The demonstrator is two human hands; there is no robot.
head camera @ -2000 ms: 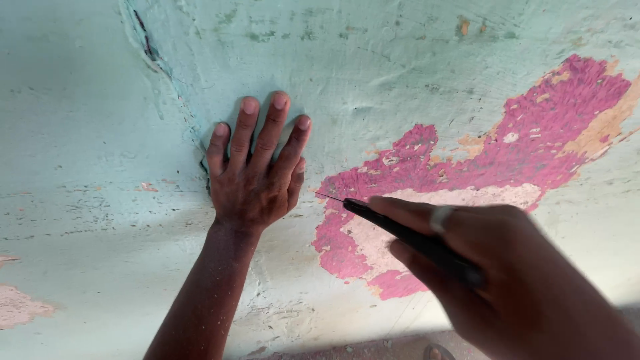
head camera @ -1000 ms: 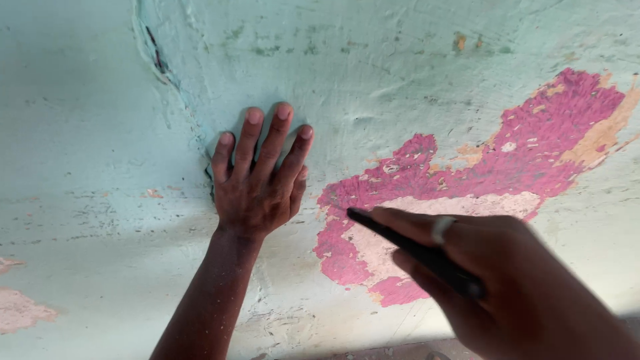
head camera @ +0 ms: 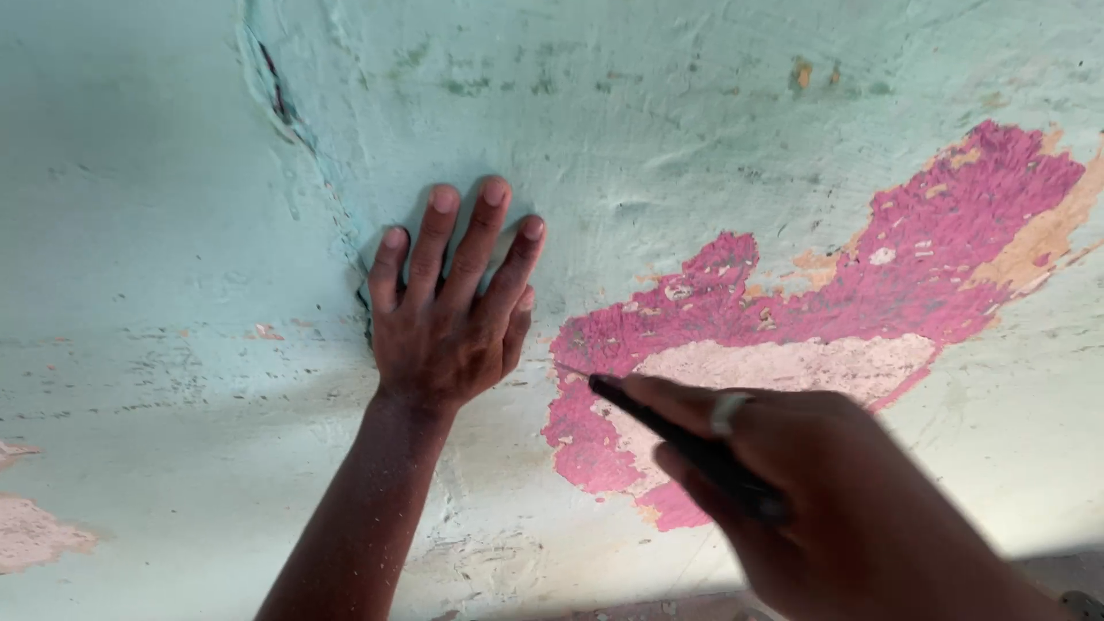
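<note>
My left hand (head camera: 448, 319) lies with its palm on the painted wall (head camera: 604, 138), fingers spread, holding nothing. My right hand (head camera: 802, 466), with a ring on one finger, grips the black handle of a thin-bladed hand tool (head camera: 681, 440). The tool's thin tip points left, at the left part of a bare magenta patch (head camera: 595, 345) where the pale green paint is gone. Whether the tip touches the wall I cannot tell. A pale pink area (head camera: 802, 362) shows inside the magenta patch. My right palm and part of the handle are hidden.
A dark crack (head camera: 274, 82) runs down the wall from the upper left towards my left hand. Another pale pink bare patch (head camera: 34, 530) is at the lower left. Along the bottom right, the floor (head camera: 1065, 569) shows beyond the wall's lower edge.
</note>
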